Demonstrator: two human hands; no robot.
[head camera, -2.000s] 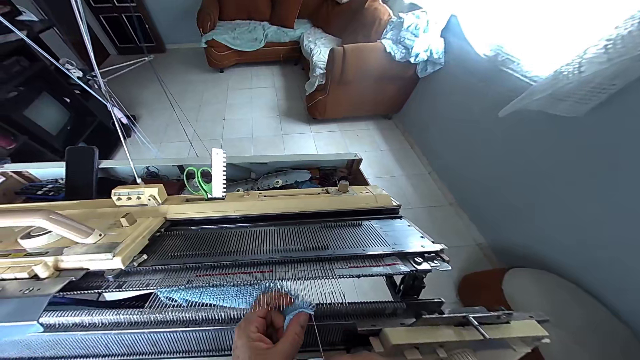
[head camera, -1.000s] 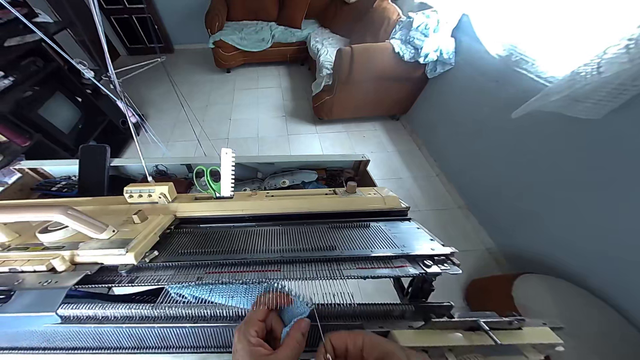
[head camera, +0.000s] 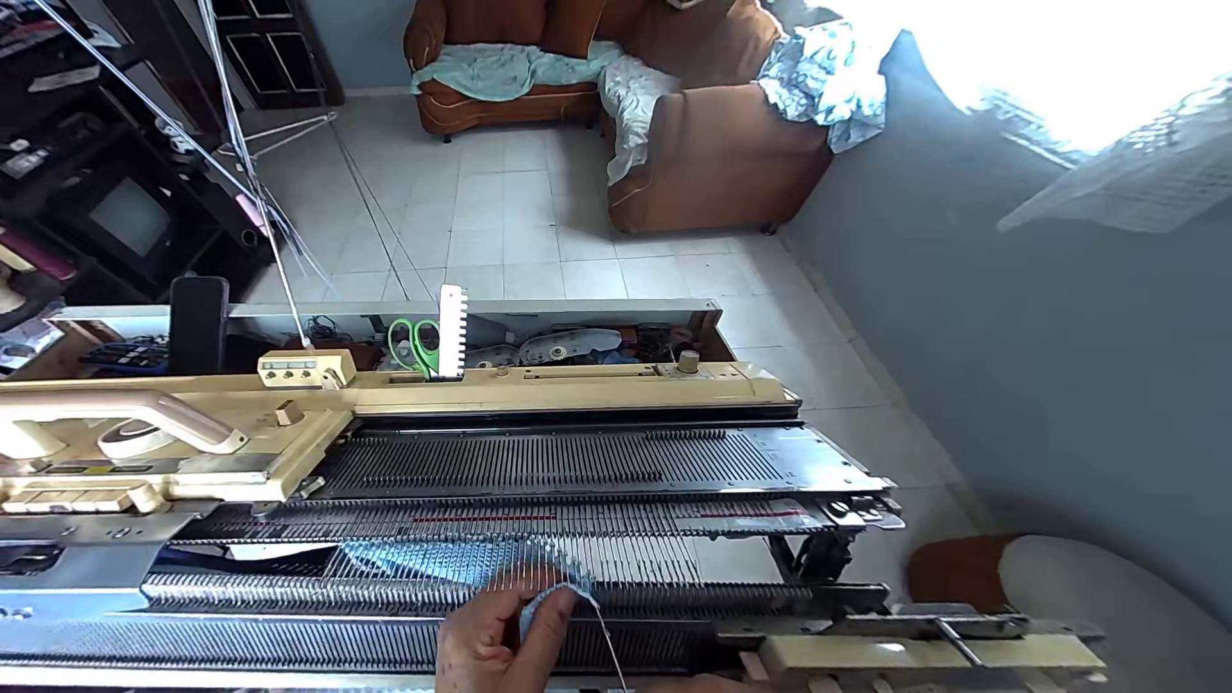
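Note:
A knitting machine with two needle beds (head camera: 568, 462) spans the view. Light blue knitted fabric (head camera: 433, 560) hangs between the beds, its stitches at the needles. My left hand (head camera: 510, 630) pinches an edge of this fabric between thumb and fingers, over the front bed. From the pinched edge a thin pale strand (head camera: 609, 640) runs down to the bottom of the frame. Only a sliver of my right hand (head camera: 698, 684) shows at the bottom edge, right of the strand; its fingers are mostly out of view. The beige carriage (head camera: 192, 462) rests at the left of the rear bed.
Green-handled scissors (head camera: 414, 345) and a white toothed comb (head camera: 451, 330) stand behind the machine. A dark phone (head camera: 197, 325) stands left of them. A second beige carriage part (head camera: 934, 654) sits at the front right. Yarn strands (head camera: 274, 226) descend at the left. A brown sofa (head camera: 717, 154) stands beyond.
My right hand came up beside the left near the strand one second ago and is now lower, mostly out of view. My left hand keeps its hold on the blue fabric.

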